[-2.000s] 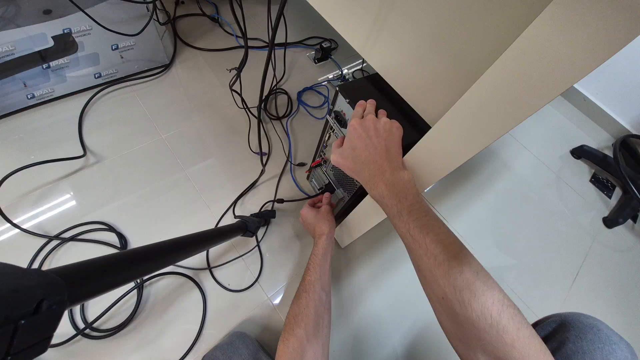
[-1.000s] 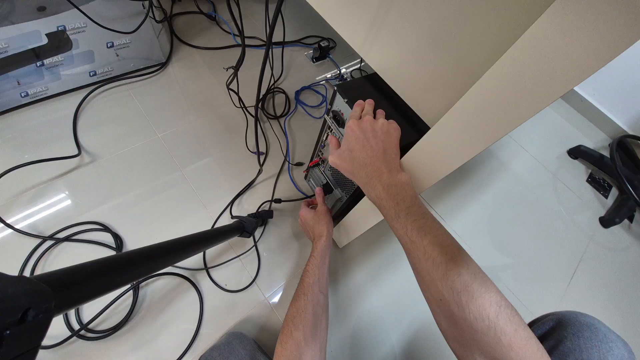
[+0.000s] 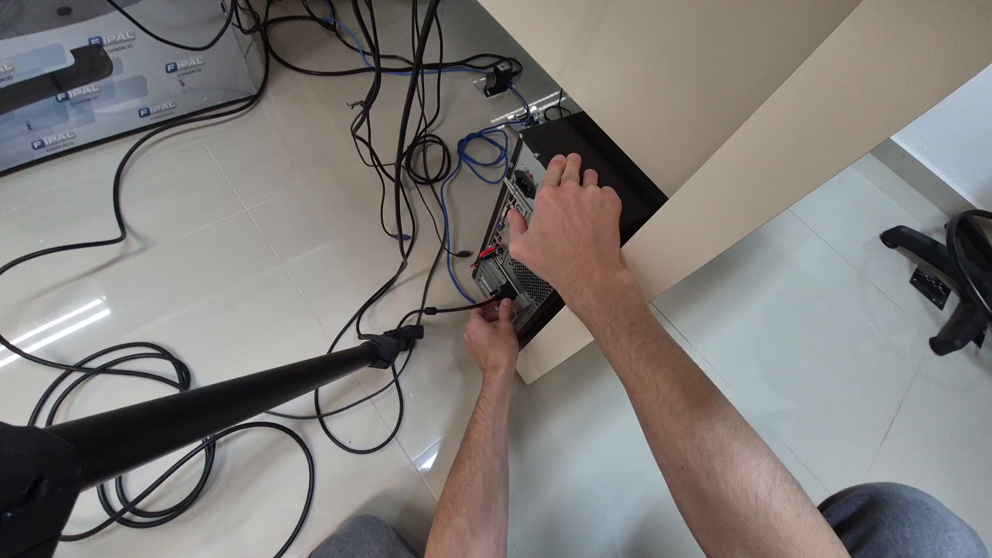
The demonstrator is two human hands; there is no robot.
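A black computer tower stands on the floor against a cream desk panel, its rear ports facing left. My right hand rests on the tower's upper rear edge, fingers spread over the black casing. At the lower end of the rear panel, my left hand pinches the black plug of a cable at a port. Whether the plug is fully seated cannot be told. A red connector shows higher on the same panel. A blue network cable runs down beside the tower.
Black cables hang and coil left of the tower. A black pole crosses the lower left, over a coiled cable. The cream desk panel borders the right side. A chair base stands far right, a printed box upper left.
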